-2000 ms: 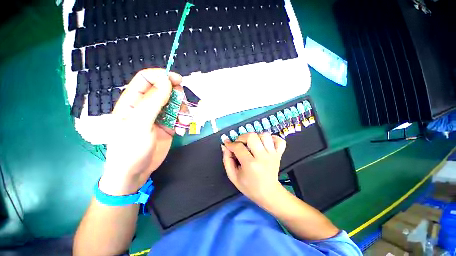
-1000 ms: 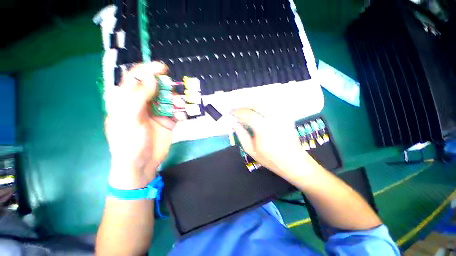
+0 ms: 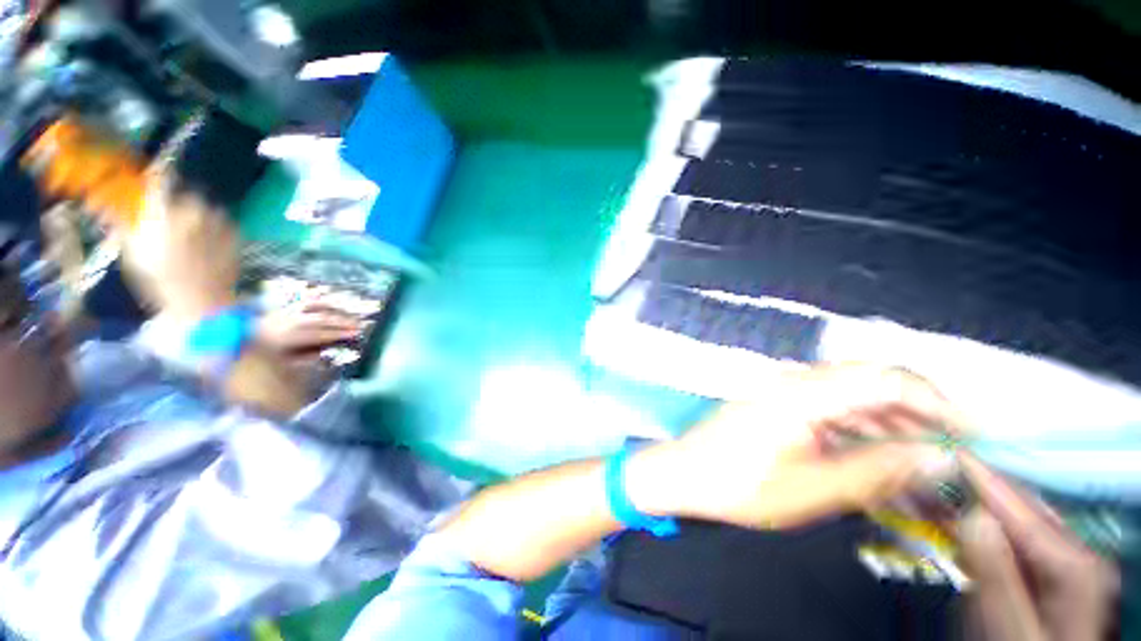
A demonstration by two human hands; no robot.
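Observation:
The view is strongly blurred. My left hand [image 3: 832, 451], with a blue wrist strap [image 3: 629, 491], has its fingers closed around small green circuit boards [image 3: 951, 471]. Their yellow and white ends [image 3: 916, 546] hang below the fingers. My right hand [image 3: 1039, 551] is at the lower right, cut off by the edge, its fingertips at the same boards; blur hides whether it grips one. The black work tray [image 3: 726, 586] lies below my left hand, partly hidden. Black parts [image 3: 926, 213] lie in rows on the white sheet [image 3: 701, 363] beyond my hands.
At the left a coworker in a grey-and-blue garment works with both hands [image 3: 282, 351] on a small tray-like object [image 3: 375, 301]. An orange thing [image 3: 94, 169] is near one hand. A blue box-shaped machine [image 3: 400, 157] stands behind. The green bench mat [image 3: 513, 276] lies between.
The view has swung left, so the coworker and blue machine now show. My hands have come together at the boards; before, they were apart. The long green strip is no longer visible.

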